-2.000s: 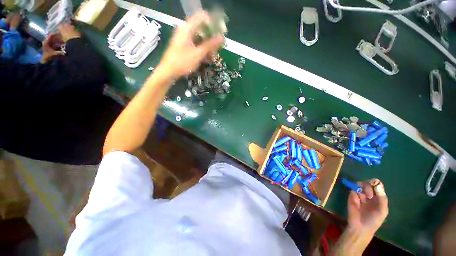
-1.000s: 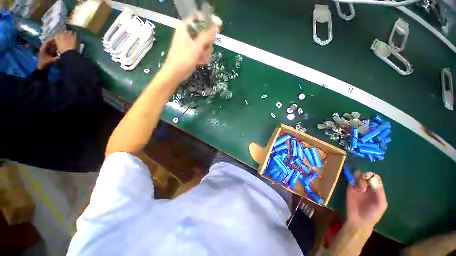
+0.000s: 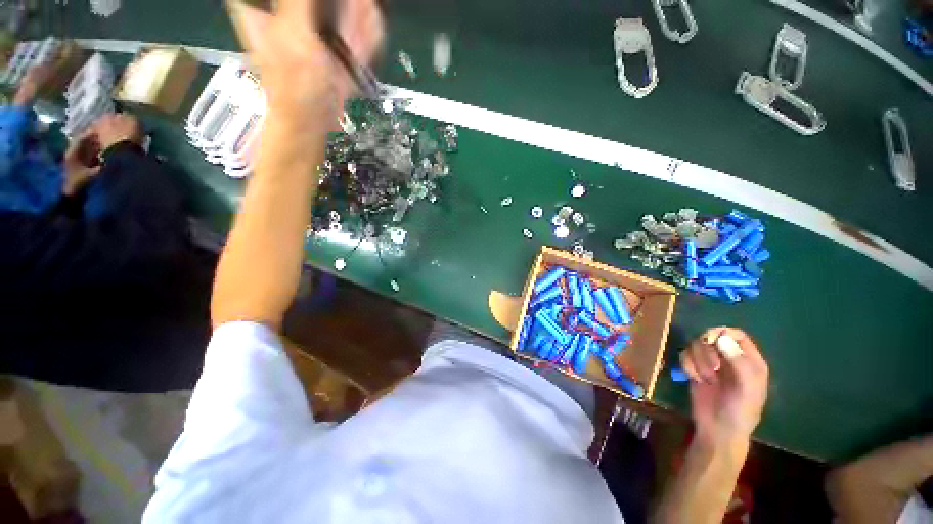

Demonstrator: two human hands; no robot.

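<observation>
My left hand (image 3: 307, 56) is blurred at the top edge, above and left of the pile of wired circuit boards (image 3: 384, 164). A dark streak shows between its fingers; whether it holds something is unclear. Two small pale blurred pieces show to its right. My right hand (image 3: 728, 384) is right of the parts box, fingers curled, with the end of a blue battery cell (image 3: 679, 376) sticking out on its left and a small white part (image 3: 728, 346) at the fingertips. The open cardboard parts box (image 3: 657, 343) holds loose blue cells with red wires.
Blue cells mixed with silvery pieces (image 3: 724, 258) lie behind the box. White rings (image 3: 563, 220) are scattered left of them. White housings are stacked at left (image 3: 230, 113) and others (image 3: 634, 56) lie beyond the white rail (image 3: 573, 154). Other people's hands show at left; a forearm shows lower right.
My left hand has moved left and up, off the board pile, uncovering more of it. The cell in my right hand now shows less. The whole view has shifted a little.
</observation>
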